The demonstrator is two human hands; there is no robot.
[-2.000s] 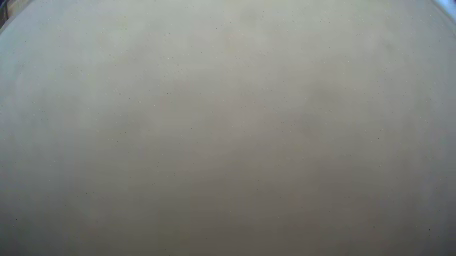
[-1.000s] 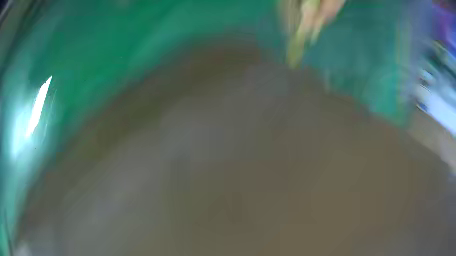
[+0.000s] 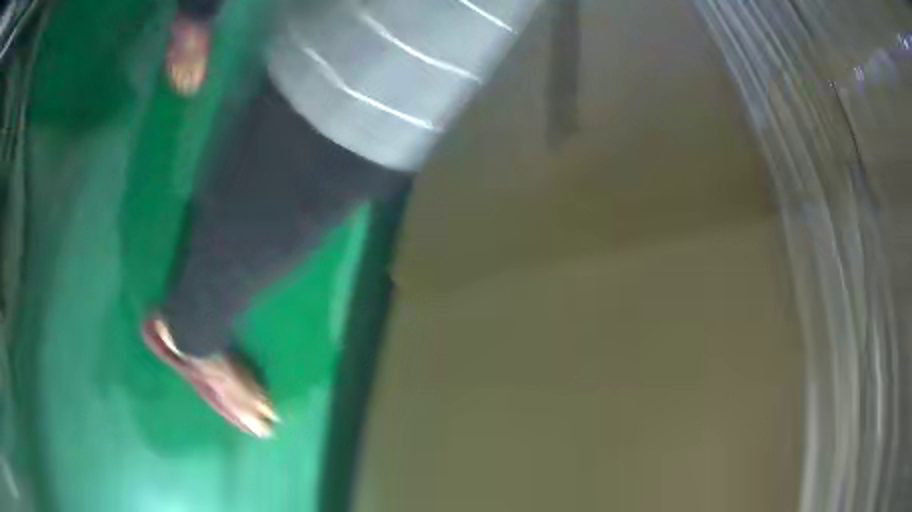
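Neither of my hands is in view. Nearest in front of me is a large brown surface (image 3: 600, 370), blurred, which looks like the side of a carton. Shiny clear stretch film (image 3: 835, 300) runs in folds down its right side. A darker band crosses the upper part of the brown surface, and a dark vertical strip shows near the top.
A person in a grey striped top (image 3: 390, 75) and dark trousers (image 3: 260, 190) is at the upper left, beside the brown surface. One sandalled foot (image 3: 215, 385) is on the green floor (image 3: 80, 400). Another foot (image 3: 187, 55) shows at the top left.
The view has swung. A blurred hand with something yellow-green at the top has gone from view. The person and the wrapped brown surface have come in.
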